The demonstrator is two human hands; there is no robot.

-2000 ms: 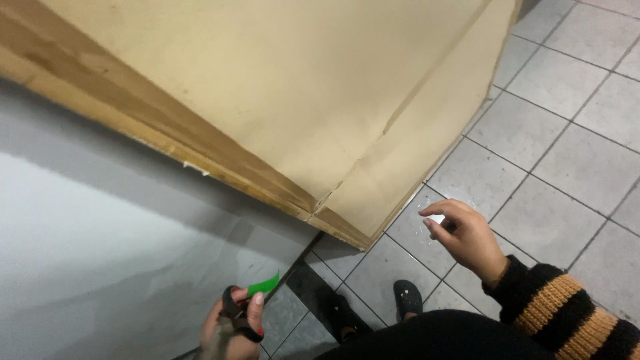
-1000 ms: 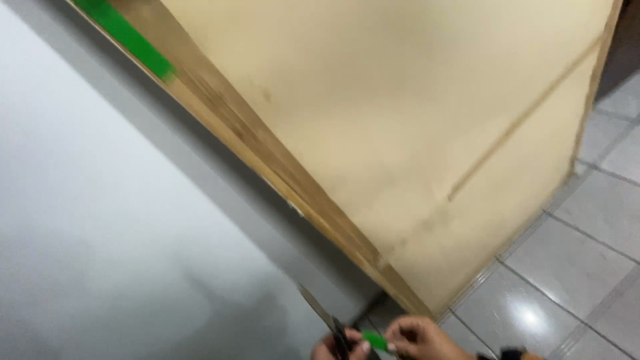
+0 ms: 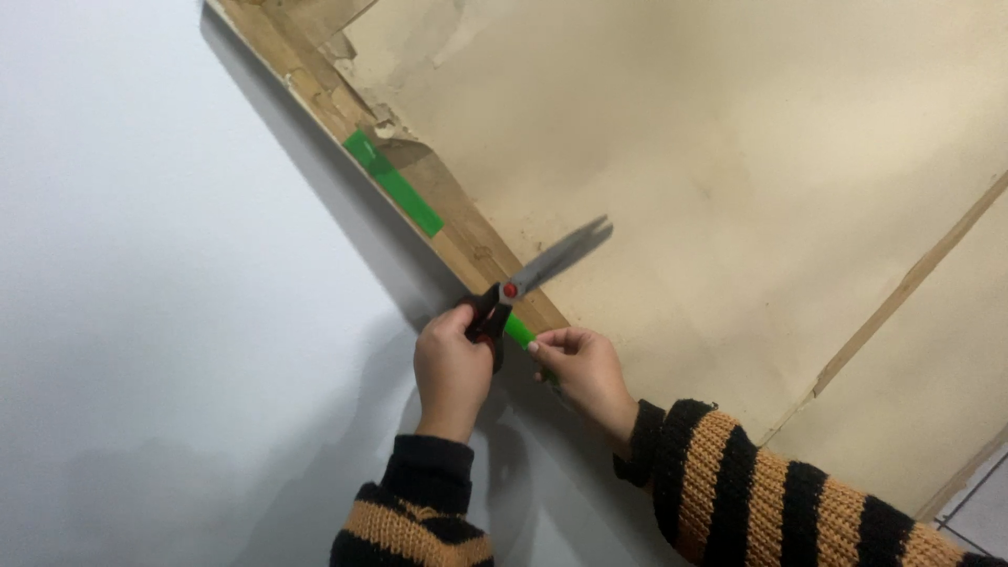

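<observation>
My left hand (image 3: pixel 455 366) is closed around the black and red handles of a pair of scissors (image 3: pixel 561 253), whose blades point up and to the right over the wooden edge. Between the thumb and fingers of my right hand (image 3: pixel 587 370) is a short strip of green tape (image 3: pixel 520 331), lying along the edge just below the scissors' pivot. Whether its upper end is stuck down I cannot tell. Farther up, a longer green tape strip (image 3: pixel 398 187) lies flat on the wooden frame edge (image 3: pixel 465 264) of a large tan panel (image 3: pixel 709 181).
A pale wall (image 3: pixel 173 276) stands left of the panel, with a narrow shadowed gap beside the edge. Torn, peeling paper (image 3: pixel 386 126) shows near the upper strip. A brown strip (image 3: pixel 906 287) crosses the panel at right. Floor tiles (image 3: pixel 980 512) show at the lower right.
My hands, apart two seconds ago, are now together at the panel's edge. The green piece, by my left hand then, is now in my right fingers. The view has shifted along the edge.
</observation>
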